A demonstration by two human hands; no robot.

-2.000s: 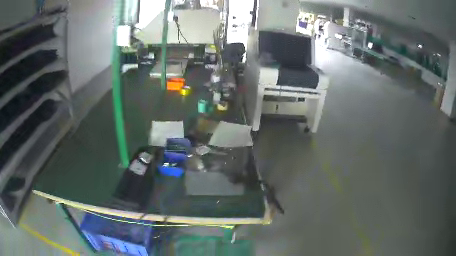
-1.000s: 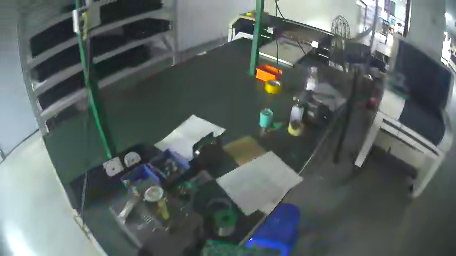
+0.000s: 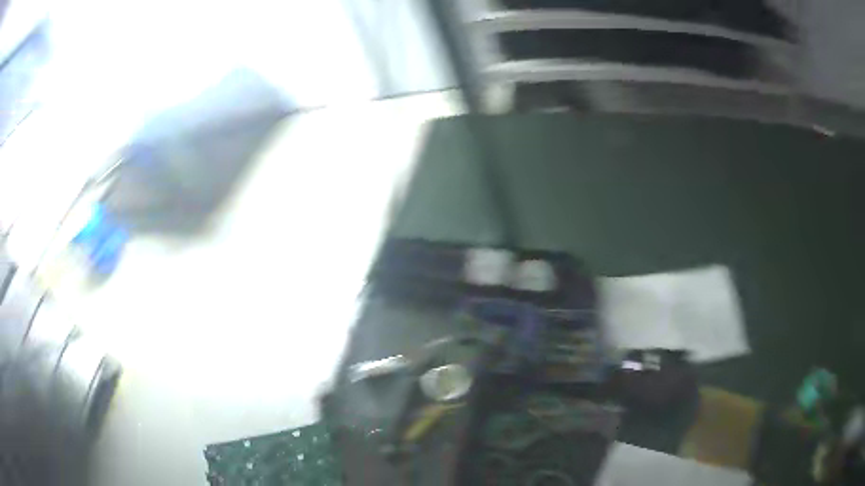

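No hand shows in view. The picture is blurred. Nearest in front is a green board (image 3: pixel 275 457), cut off by the bottom edge, with small pale spots on it. Beside it on the dark green bench (image 3: pixel 664 190) lie a round whitish object (image 3: pixel 446 382) and a yellow object (image 3: pixel 427 420). Behind them is a blue bin (image 3: pixel 507 323) with small things in it. Two white pieces (image 3: pixel 488 267) lie on a black item behind the bin. A white sheet (image 3: pixel 675 311) lies to the right.
A second white sheet (image 3: pixel 664 470) is at the bottom. A brown-yellow piece (image 3: pixel 723 429) and a teal object (image 3: pixel 818 389) are at the right. A dark post (image 3: pixel 488 161) rises from the bench. Shelves (image 3: pixel 645 71) stand behind. The floor at left is glaring white.
The view has swung left and closer to the near end of the bench. The white machine at right has left the picture. The green board shows more clearly at the bottom.
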